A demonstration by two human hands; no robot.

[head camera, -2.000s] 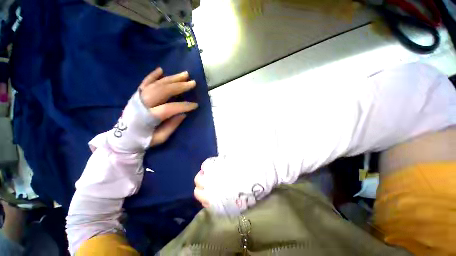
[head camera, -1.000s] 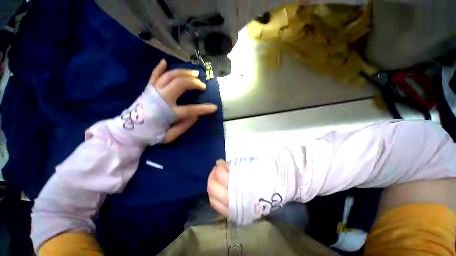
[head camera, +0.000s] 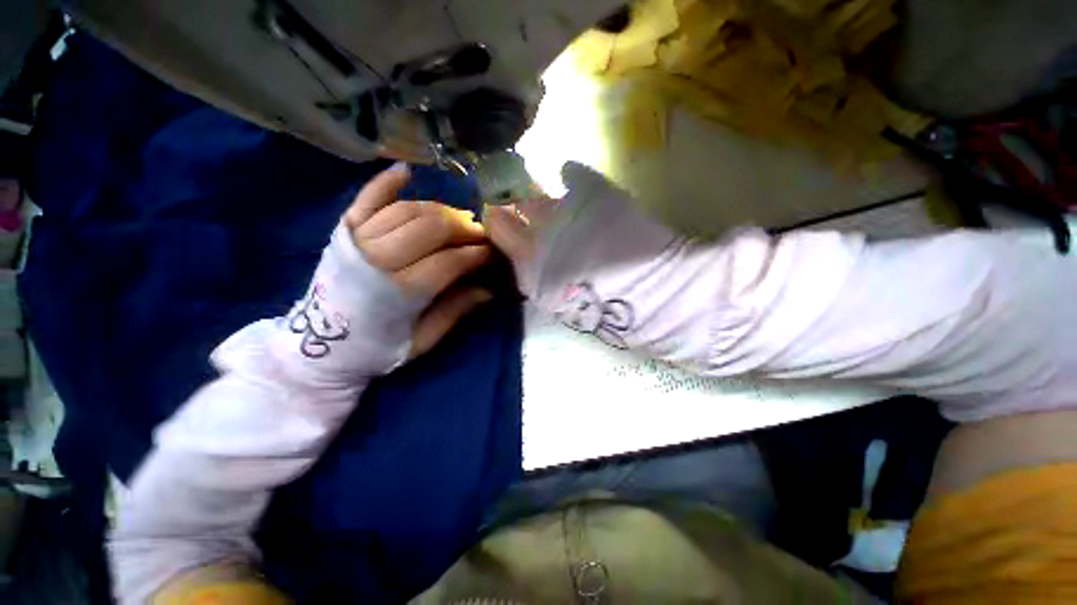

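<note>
A navy-blue cloth piece lies left of and under the sewing machine head, its right edge running down towards the lap. My left hand lies on the cloth just below the needle area, fingers bent, with fingertips at the edge. My right hand is beside it, fingertips at the same edge and meeting the left fingertips; its sleeve cover hides much of it. The cloth between the fingertips is too small to see clearly. The presser foot is just above the fingers, beside a clear guard.
Yellow scraps are heaped behind and right of the needle. Scissors with a red handle lie at the right edge. A white tool with a yellow band is below the table at right. A khaki apron is at the bottom.
My right hand has moved up along the cloth edge from near the lap to the presser foot, meeting my left hand. My left hand's fingers have drawn closer to the edge.
</note>
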